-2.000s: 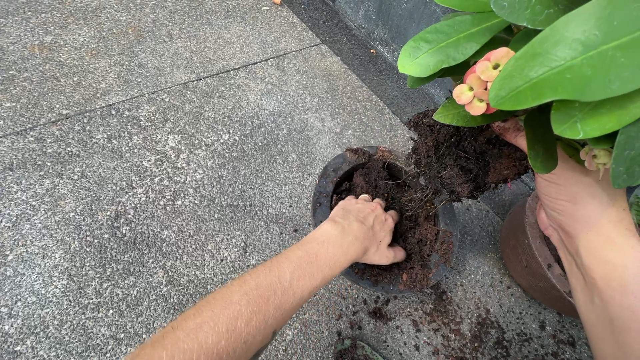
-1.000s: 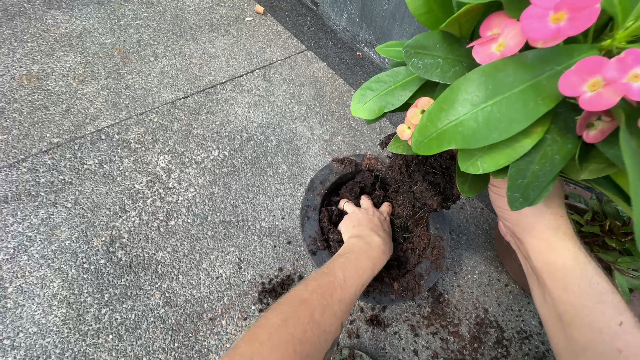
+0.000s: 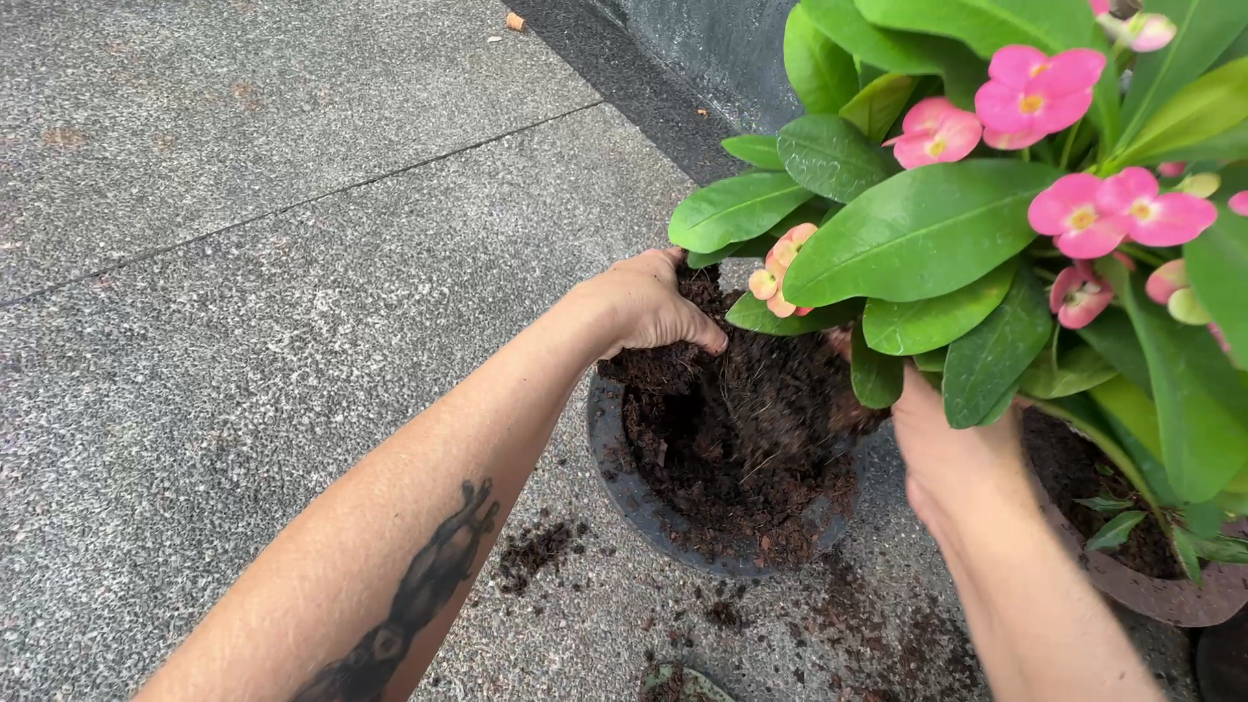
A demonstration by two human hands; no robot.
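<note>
A crown-of-thorns plant (image 3: pixel 926 229) with pink flowers and broad green leaves leans over the right side, its root ball (image 3: pixel 780 390) low over a dark round pot (image 3: pixel 648 507) of loose soil. My right hand (image 3: pixel 951 429) grips the plant at its base; leaves cover most of the fingers. On the root ball's left side lies my left hand (image 3: pixel 658 307), thumb toward me against the soil and fingertips hidden behind it. A dark hollow shows in the pot's soil below this hand.
Spilled soil (image 3: pixel 858 624) lies on the speckled paving in front of the pot. A brown pot (image 3: pixel 1170 585) with small plants stands at the right. A green object (image 3: pixel 687 682) is partly visible at the bottom edge. A dark wall (image 3: pixel 721 49) rises behind.
My left hand has moved from the soil inside the pot up to the left side of the root ball. The plant, in my right hand, now reaches farther over the pot.
</note>
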